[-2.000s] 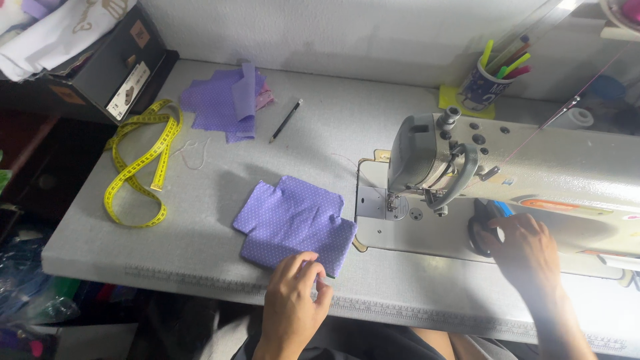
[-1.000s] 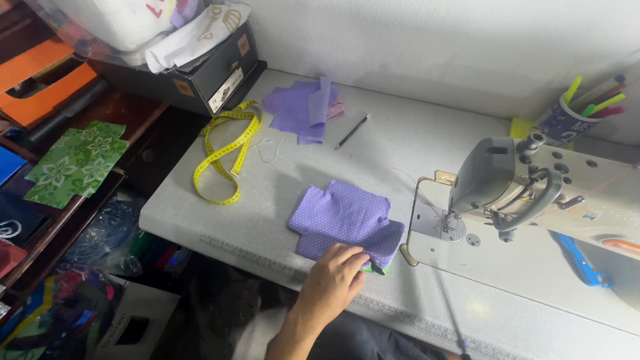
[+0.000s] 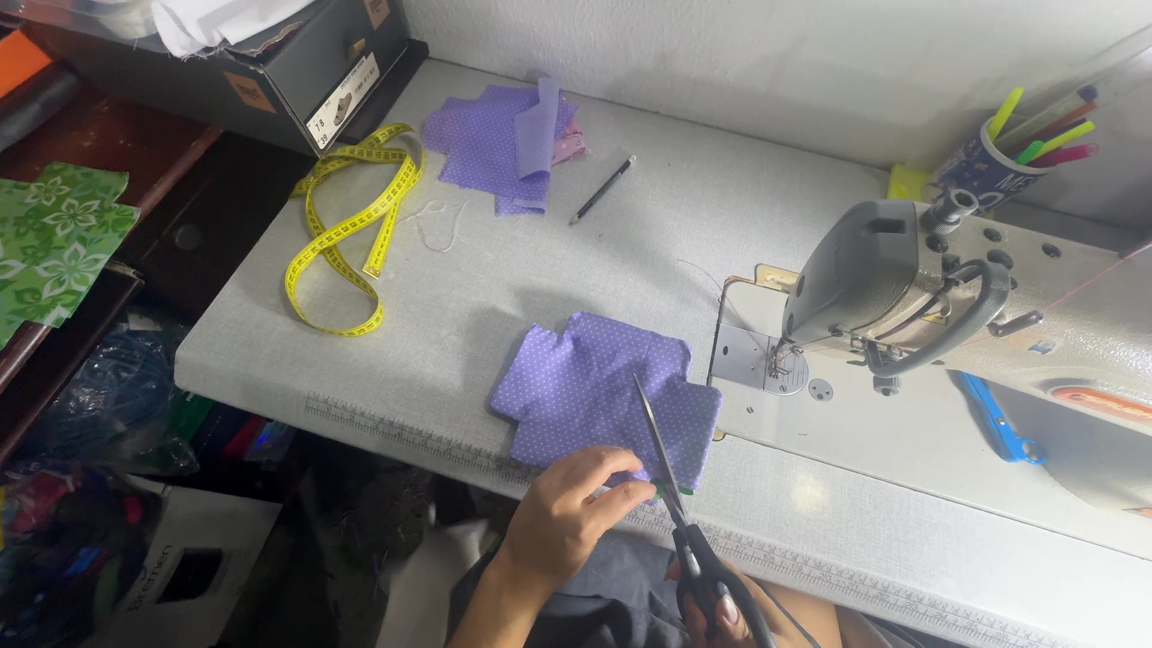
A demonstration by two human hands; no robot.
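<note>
Purple polka-dot fabric (image 3: 603,387), cut with notched corners, lies near the table's front edge, left of the sewing machine's needle plate (image 3: 760,360). A bit of green shows at its lower edge. The thumb and fingers of my left hand (image 3: 576,513) pinch that lower edge. Black-handled scissors (image 3: 661,441) are in my right hand (image 3: 720,612), their blades pointing up over the fabric beside my left fingertips. The blades look nearly together. Part of my right hand is hidden behind the handles.
The sewing machine (image 3: 990,288) stands at right, with blue scissors (image 3: 999,418) beneath its arm. A yellow measuring tape (image 3: 360,216), more purple fabric (image 3: 486,144), a pencil (image 3: 603,189) and loose thread (image 3: 441,225) lie further back. A pen cup (image 3: 985,171) stands near the wall.
My right hand has brought the black scissors from beside the machine to the fabric's lower edge. My left hand stays at that edge, where green shows.
</note>
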